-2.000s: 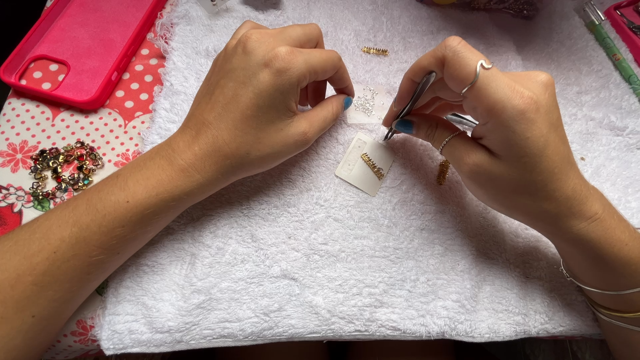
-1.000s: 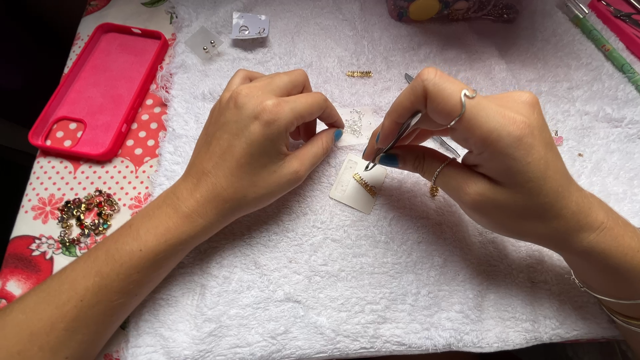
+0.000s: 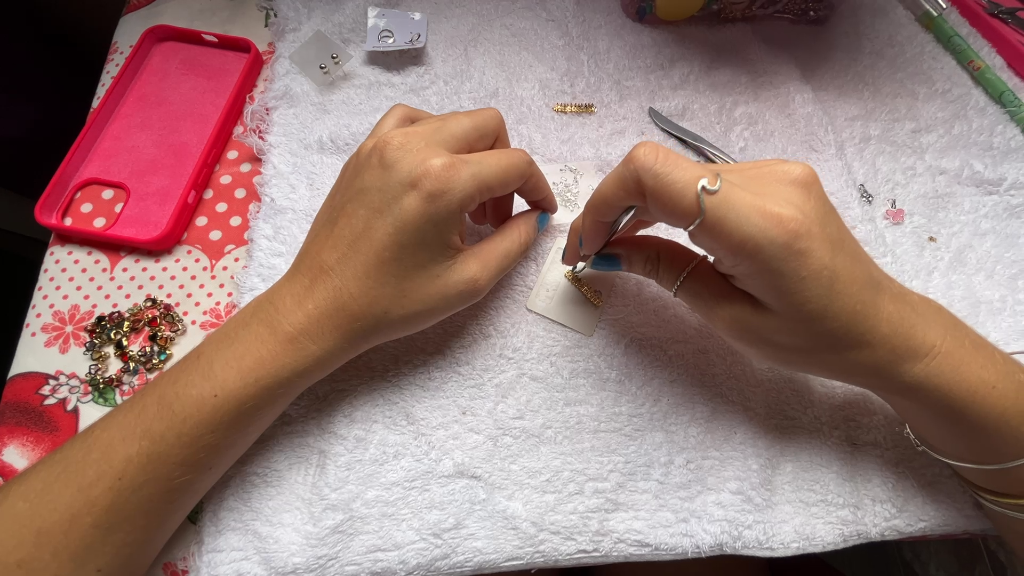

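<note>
My right hand (image 3: 744, 248) pinches metal tweezers (image 3: 620, 224), their tips at the upper left end of a gold earring-like piece (image 3: 584, 288) on a small white card (image 3: 560, 306). Just above that card lies a pale sheet with many tiny clear pieces (image 3: 569, 189). At its left side are the thumb and forefinger of my left hand (image 3: 432, 224), nearly together; whether they pinch the sheet's edge is not plain. A second gold piece (image 3: 574, 108) rests farther up on the white towel (image 3: 416, 472). Behind my right hand, another part of a metal tool (image 3: 688, 134) shows.
A pink phone case (image 3: 152, 136) and a heap of multicoloured beaded jewellery (image 3: 132, 340) lie at left on the patterned cloth. Two earring cards (image 3: 396, 30) (image 3: 322, 58) are at the top. Small charms (image 3: 894, 212) sit at right, below a green pen (image 3: 972, 64).
The tweezer tips have moved down and left onto the upper end of the gold piece on the card. My left hand stays beside the sheet of clear pieces. The view has shifted somewhat.
</note>
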